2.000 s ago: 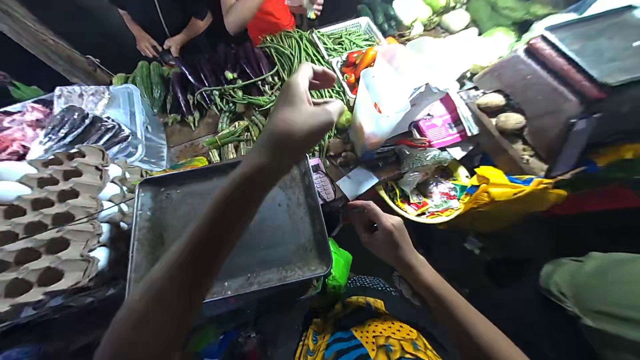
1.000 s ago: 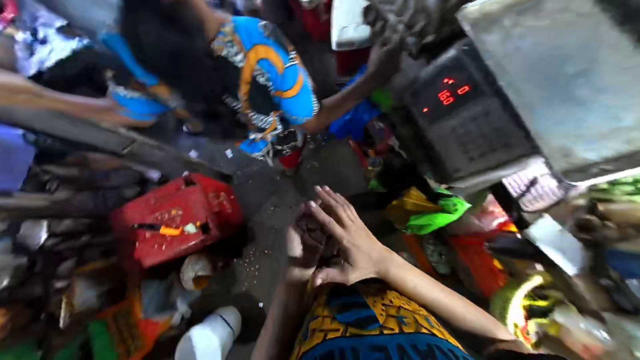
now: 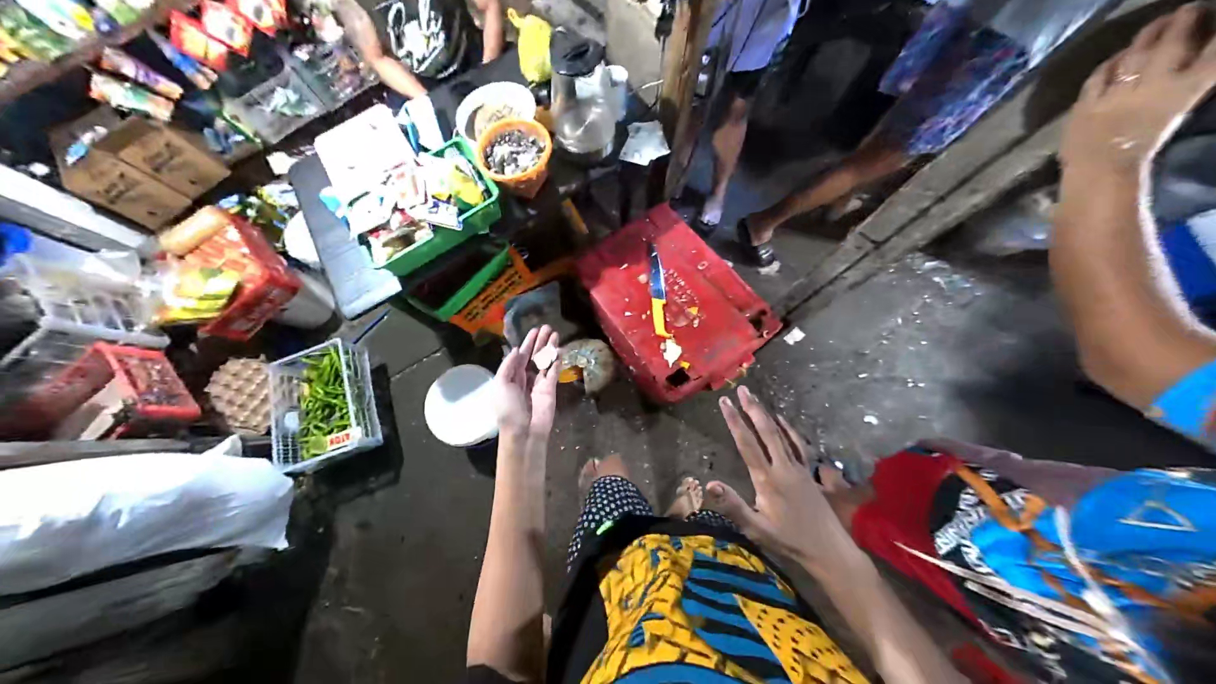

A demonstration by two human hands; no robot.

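Note:
My left hand (image 3: 529, 385) is raised palm up in front of a cut squash (image 3: 587, 366). A small pale piece (image 3: 545, 356) shows at its fingers; whether it is held or lies behind them is unclear. To the right, my right hand (image 3: 774, 475) has its fingers spread and nothing in it, below an upturned red plastic crate (image 3: 670, 304). On the crate lie a knife with a yellow handle (image 3: 658, 313) and some scraps. Left of my left hand stands a round white lid or container (image 3: 463, 406).
A basket of green chilies (image 3: 326, 404) and egg trays (image 3: 240, 394) stand left. Beyond are a green crate of packets (image 3: 427, 214) and an orange pot (image 3: 514, 155). A wooden beam (image 3: 874, 228) crosses at right. Another person's arm (image 3: 1121, 218) and blue-clad body (image 3: 1073, 551) are close by.
The view has swung widely from the vegetable stall and scale to the floor and red crate. My hands, together one second ago, are now apart.

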